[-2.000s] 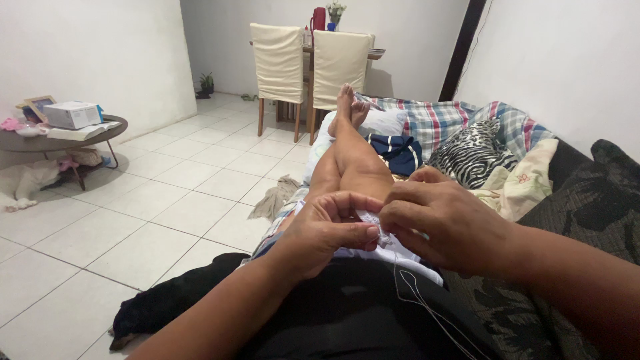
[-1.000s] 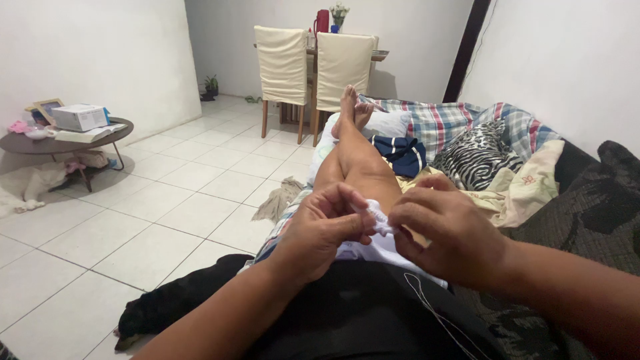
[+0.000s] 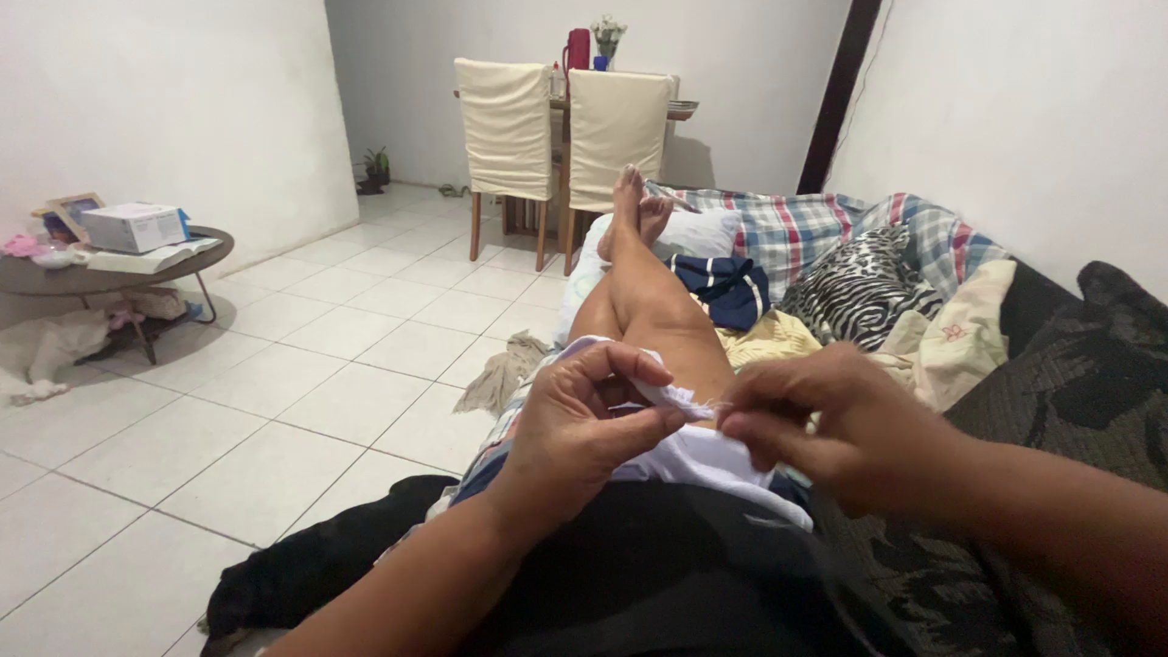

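Observation:
White cloth (image 3: pixel 698 458) lies over my lap, part of it raised between my hands. My left hand (image 3: pixel 593 420) pinches a gathered fold of it between thumb and forefinger. Just to the right, my right hand (image 3: pixel 803 415) has its thumb and fingers closed at the frayed or thread-like end of that fold. Whether a needle is between those fingertips cannot be told; the hand is slightly blurred. Faint pale thread shows against the black garment (image 3: pixel 675 566) below.
My bare legs (image 3: pixel 662 319) stretch along a sofa with a zebra-print cushion (image 3: pixel 862 283) and plaid cloth (image 3: pixel 794 228). A black dog (image 3: pixel 328 547) lies on the tiled floor at left. Beyond it are a white cat (image 3: pixel 55 347), a low round table (image 3: pixel 214 251) and covered chairs (image 3: pixel 506 128).
My right hand has drawn a little away from my left and turned. More of the white cloth now shows between and below the hands.

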